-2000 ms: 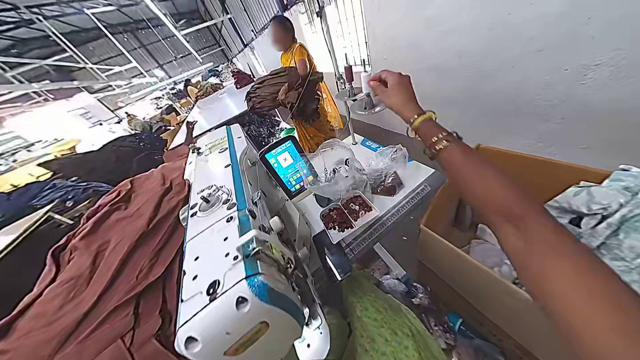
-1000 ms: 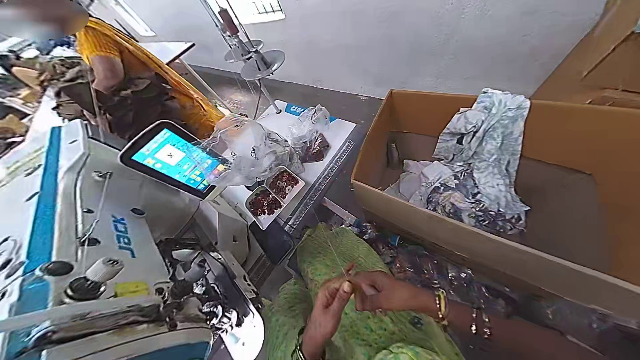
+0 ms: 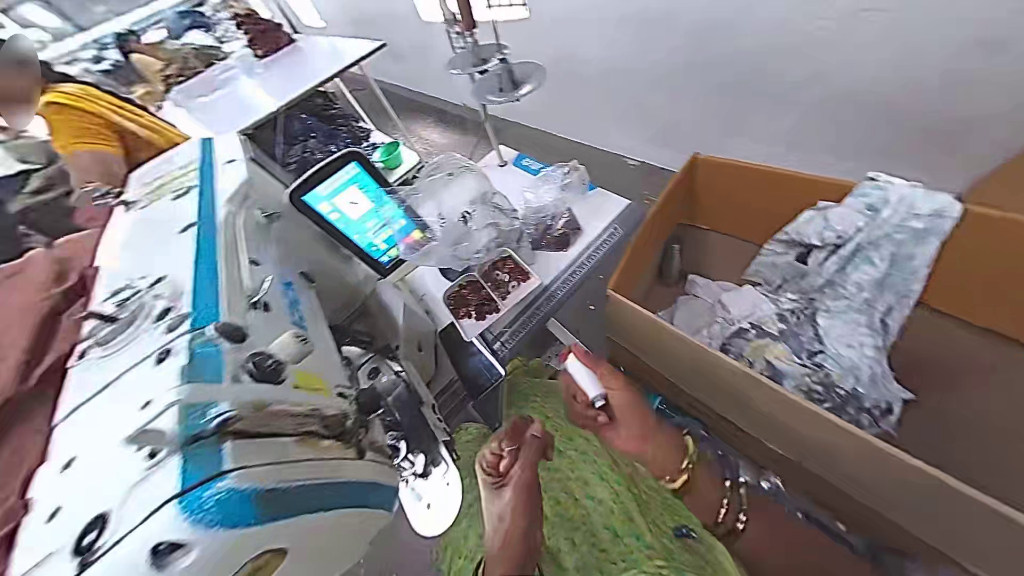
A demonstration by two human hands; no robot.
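My right hand (image 3: pixel 612 416) grips a small tool with a white handle (image 3: pixel 586 379), over the green cloth (image 3: pixel 608 504) on my lap. Just left of it, my left hand (image 3: pixel 514 472) has its fingers and thumb pinched together; whether something thin lies between them cannot be told. Beside my hands stands a Jack industrial sewing machine (image 3: pixel 296 320) with a lit control screen (image 3: pixel 360 210). A divided white tray of dark red buttons (image 3: pixel 490 291) rests on the machine table, near clear plastic bags (image 3: pixel 472 212).
An open cardboard box (image 3: pixel 720 364) with pale patterned fabric (image 3: pixel 860 272) stands at the right. A thread stand (image 3: pixel 486 112) rises behind the table. Brown-red cloth (image 3: pixel 48 320) lies at the far left. A person in yellow (image 3: pixel 100 120) is beyond the machine.
My right hand was raised near the thread stand, then met my left hand over the lap. Now the hands are apart and the right holds the white-handled tool. The view has turned noticeably.
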